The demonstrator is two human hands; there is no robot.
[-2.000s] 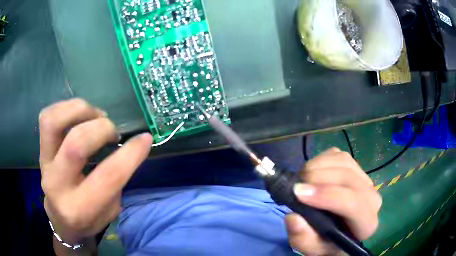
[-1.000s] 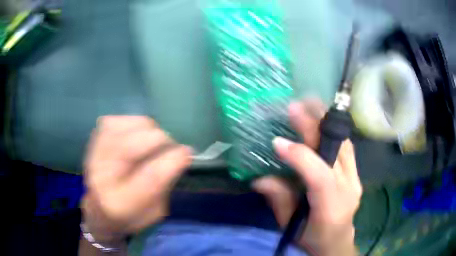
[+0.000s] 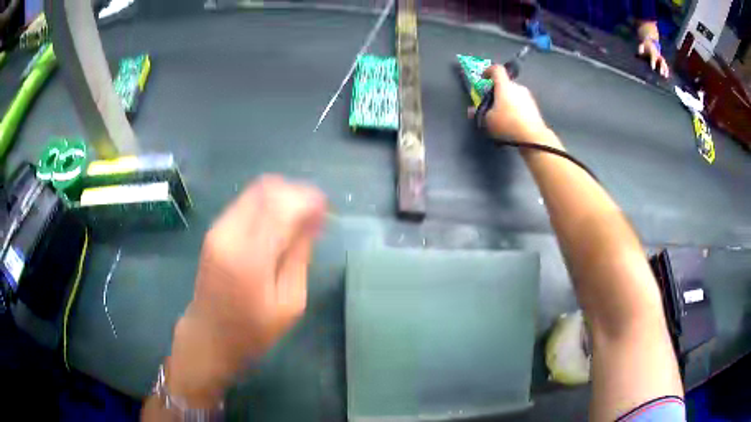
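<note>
My right hand [image 3: 512, 107] is stretched to the far right of the divider bar [image 3: 410, 124]. It holds the black soldering iron [image 3: 487, 105], and its fingers are at the edge of a green circuit board [image 3: 473, 72]. Whether they grip the board is hard to tell. My left hand [image 3: 268, 247] is blurred above the bench, left of the pale green mat [image 3: 440, 330]. Its fingers are bunched; whether solder wire is between them cannot be seen. No board lies on the mat.
Another board [image 3: 375, 95] lies against the bar's left side, one farther left [image 3: 132, 82]. Boards stand on edge [image 3: 128, 202] near a grey post [image 3: 86, 74]. The stained tub [image 3: 568, 350] is partly behind my right arm. Another person's hand [image 3: 653, 53] shows far right.
The view has moved to show more of the far bench. The board has gone from the mat. My right hand has reached far forward with the iron; my left hand is raised off the near edge.
</note>
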